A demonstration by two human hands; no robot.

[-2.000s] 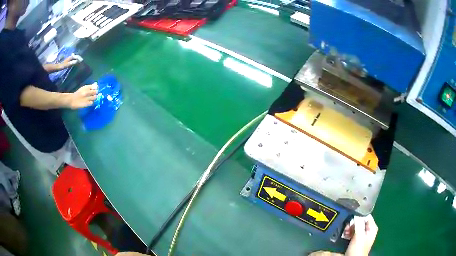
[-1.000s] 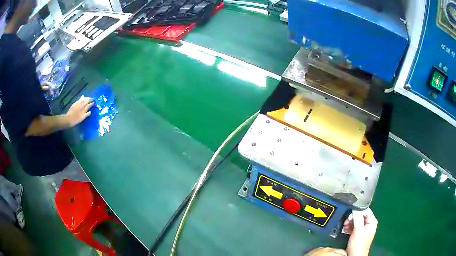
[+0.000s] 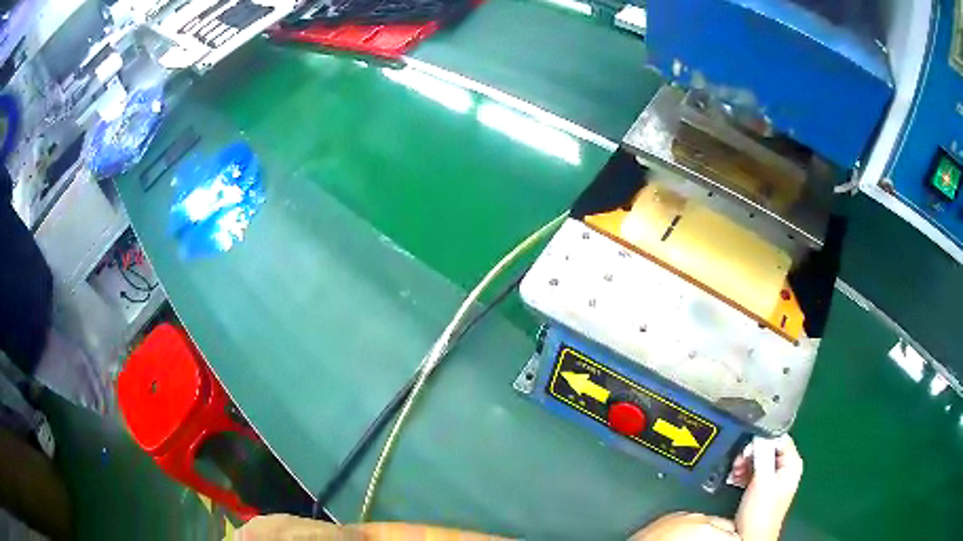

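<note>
The blue press shows its upper head (image 3: 771,90) raised above the fixture. The tan pad (image 3: 713,248) with orange edges shows no part on it. The grey metal press bed (image 3: 665,317) is in front. The red stop button (image 3: 627,418) sits between two yellow arrows. My right hand (image 3: 771,481), with white tips on its fingers, is bent against the right end of the blue base; its fingertips are partly hidden. Bare skin along the bottom edge seems to be my forearms. My left hand is not seen.
A yellowish hose (image 3: 444,343) and a black cable cross the green bench left of the base. A shiny blue heap (image 3: 220,199) lies far left. A red stool (image 3: 164,389) stands below the bench edge. Red trays (image 3: 359,38) are at the back.
The other person has moved left, their hand off the blue heap and out of view. More forearm skin shows along the bottom edge. My right hand stays at the base's right end.
</note>
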